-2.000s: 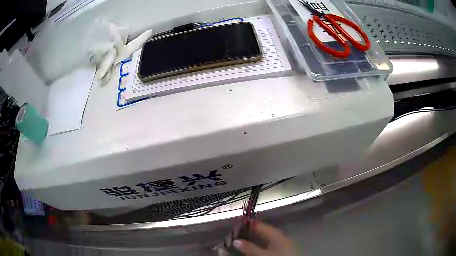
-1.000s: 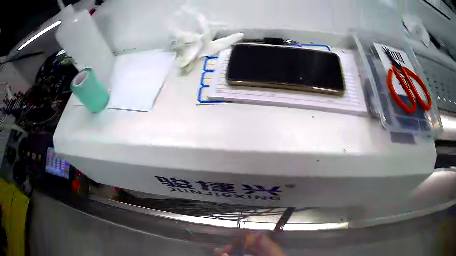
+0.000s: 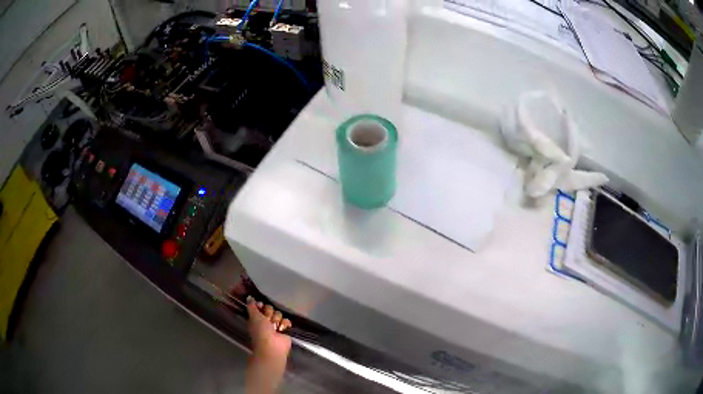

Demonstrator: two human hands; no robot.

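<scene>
My bare left hand point(image 3: 268, 319) is at the lower left of the view, at the tray edge beside the front of the white machine cover. Its fingers are curled. Thin strands point(image 3: 225, 295) show by the fingertips, but I cannot tell whether they are gripped. Dark thin wires point(image 3: 308, 337) lie in the long metal tray point(image 3: 351, 368), just right of the hand and partly under the cover. My right hand is not in view.
The control panel touchscreen point(image 3: 148, 198) is left, with a red knob point(image 3: 170, 248). The white cover point(image 3: 324, 254) carries a teal roll point(image 3: 368, 165), white bottle point(image 3: 362, 61), paper point(image 3: 455, 188), crumpled glove point(image 3: 543, 146) and smartphone point(image 3: 634, 245). Yellow sheet point(image 3: 23, 238) at far left.
The view has swung left, so the phone and teal roll sit further right and the scissors have left the picture. The hand now shows further left, near the panel end of the tray.
</scene>
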